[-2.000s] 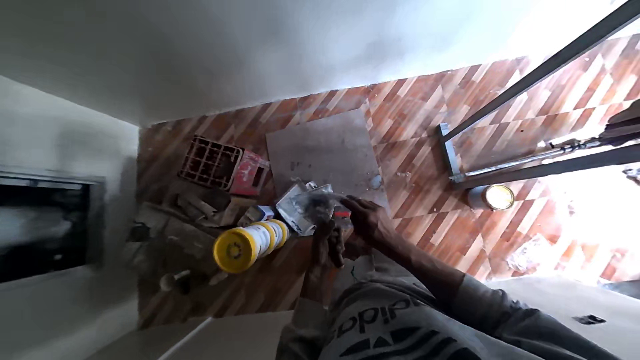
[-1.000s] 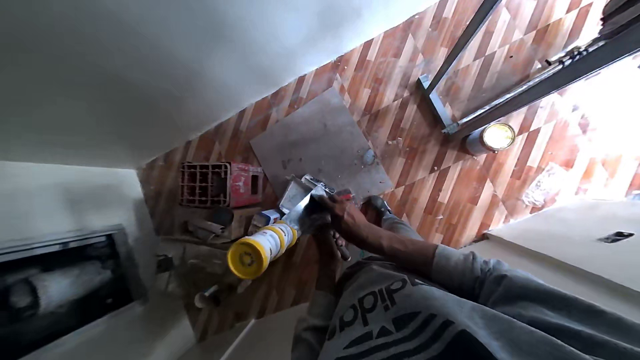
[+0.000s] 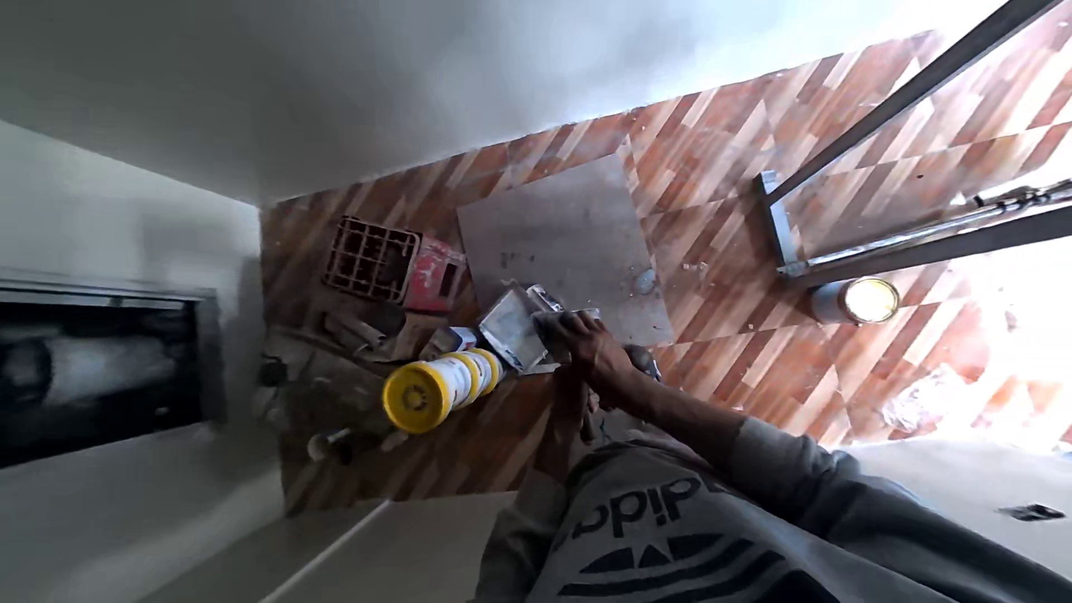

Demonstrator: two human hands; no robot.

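Note:
My right hand (image 3: pixel 593 345) is at the centre of the head view, its fingers closed over a flat grey tool (image 3: pixel 551 333), perhaps a putty blade. My left hand (image 3: pixel 572 402) is just below it, close to the tool's near end; its fingers and grip are mostly hidden. Beside the tool, to the left, lies a square container smeared with whitish material (image 3: pixel 511 328). It overlaps the lower edge of a grey board (image 3: pixel 561 243) on the floor. Left of my hands is a row of white tubs with yellow lids (image 3: pixel 416 397).
A red plastic crate (image 3: pixel 435 275) lies near the corner, with boards and debris (image 3: pixel 360 335) below it. At right, a metal frame (image 3: pixel 779 222) stands beside an open can (image 3: pixel 871 300). Crumpled plastic (image 3: pixel 925 398) lies at lower right. Walls border the patterned floor.
My right hand has moved onto the flat tool's blade area, and the tool's red part seen earlier is no longer visible. The view has turned slightly.

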